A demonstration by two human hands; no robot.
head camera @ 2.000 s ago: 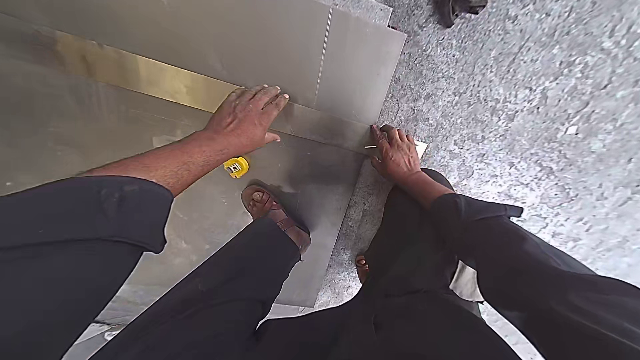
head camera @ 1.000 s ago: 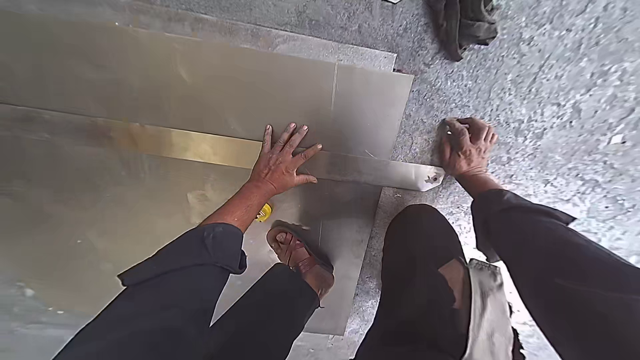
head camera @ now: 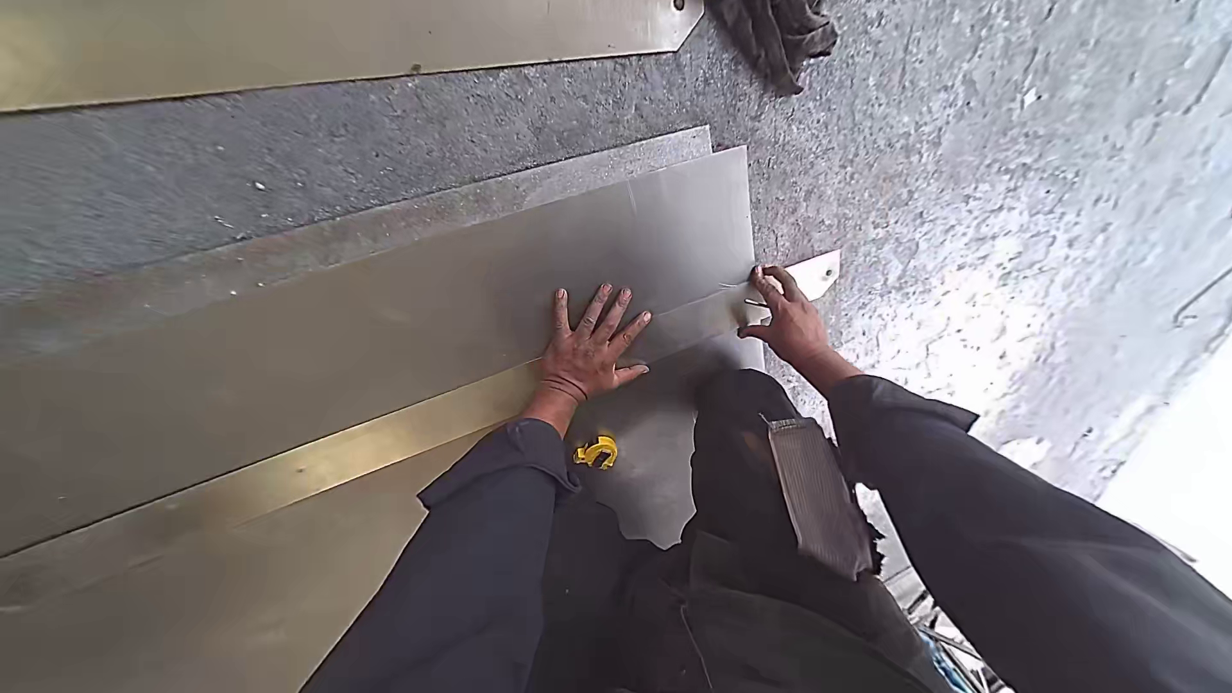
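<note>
A long metal straightedge (head camera: 337,464) lies diagonally across a large grey metal sheet (head camera: 433,298), its pale end reaching past the sheet's right edge. My left hand (head camera: 589,351) presses flat on the straightedge and sheet, fingers spread. At the sheet's right edge, my right hand (head camera: 791,316) has its thumb and fingers around a thin pointed tool, perhaps a scriber (head camera: 757,303), over the straightedge; most of the tool is hidden. A yellow tape measure (head camera: 597,451) rests on the sheet just below my left wrist.
Under the top sheet, another sheet's edge (head camera: 577,173) shows. A second long metal strip (head camera: 385,43) with a hole near its end lies on the rough concrete floor (head camera: 962,144) at the top. Beside it is a dark crumpled cloth (head camera: 778,38). My knee is near the sheet's right edge.
My right hand has moved from the floor beyond the straightedge's end back to the sheet's edge, where the thin tool now shows in it. My left hand stays on the straightedge. The view has shifted.
</note>
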